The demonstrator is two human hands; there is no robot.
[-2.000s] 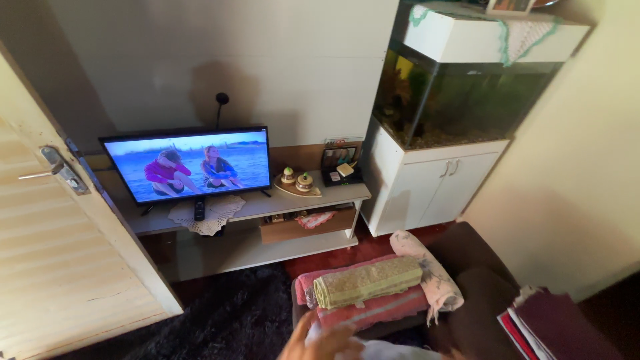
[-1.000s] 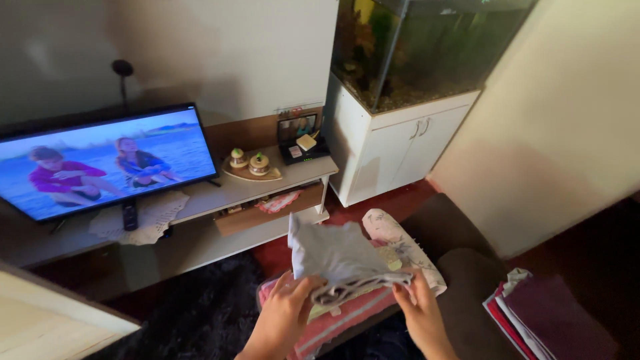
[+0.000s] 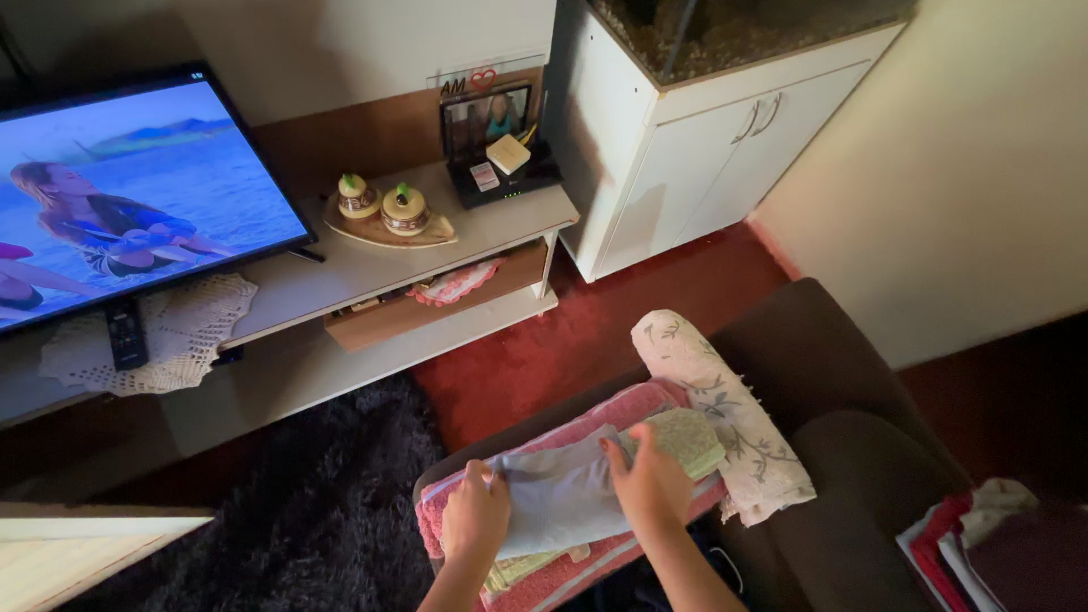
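A folded light grey-blue cloth lies over a rolled green towel, which rests on a folded pink towel. My left hand pinches the cloth's left edge between thumb and fingers. On the right side, my right hand is at the cloth's other edge, thumb and index finger apart; whether it grips the fabric is not clear. A rolled white towel with a leaf pattern lies just right of the pink one, on the dark sofa.
A folded clothes stack sits at the lower right. Ahead stands a shelf unit with a television, a remote and lidded pots. Beyond are a white cabinet and a black shaggy rug; a door edge shows lower left.
The grey-blue cloth, held up and bunched between both hands a second ago, now lies flat and folded over the towels. The view has moved closer to the sofa.
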